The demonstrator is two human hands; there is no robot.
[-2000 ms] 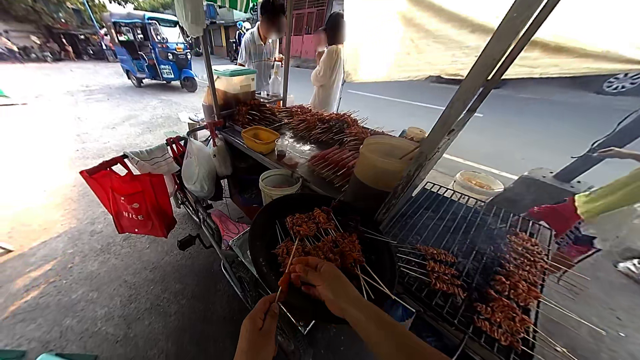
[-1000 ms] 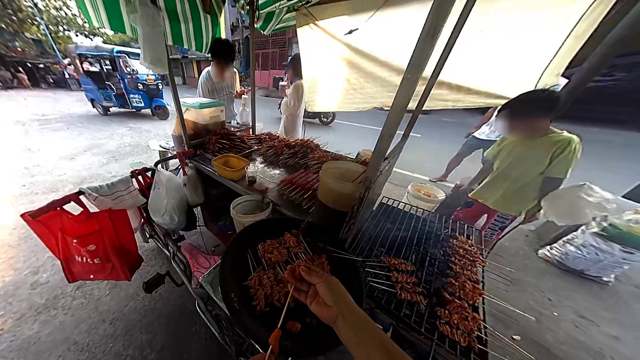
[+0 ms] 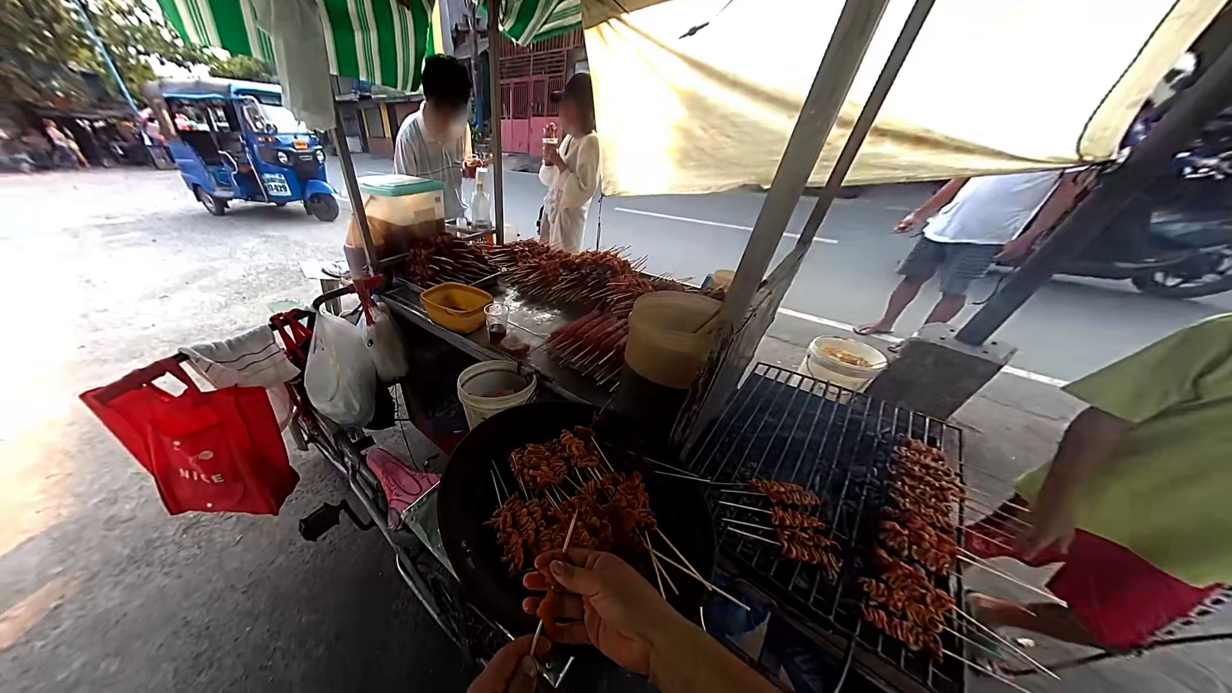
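Note:
My right hand (image 3: 602,602) pinches the upper part of a bamboo skewer (image 3: 571,531) at the near edge of a large black pan (image 3: 472,539). My left hand (image 3: 510,667), at the bottom edge, holds the same skewer lower down. A reddish-orange piece of meat (image 3: 549,608) is on the stick between the hands. In the pan lie skewered coiled meats (image 3: 577,500), their sticks pointing several ways. To the right, more skewers (image 3: 919,549) lie on a wire grill (image 3: 818,414) over dark coals.
A cart counter (image 3: 529,337) holds piled skewers (image 3: 568,274), a yellow basin (image 3: 456,306) and a large tub (image 3: 669,337). White buckets (image 3: 496,390) stand nearby. A red bag (image 3: 207,448) hangs left. A person in green (image 3: 1155,443) is close at right; metal posts (image 3: 799,173) rise beside the grill.
The person in green has moved closer to the grill's right side. Another person in a white shirt shows more fully beyond the grill. My hands still hold a skewer over the pan's near side.

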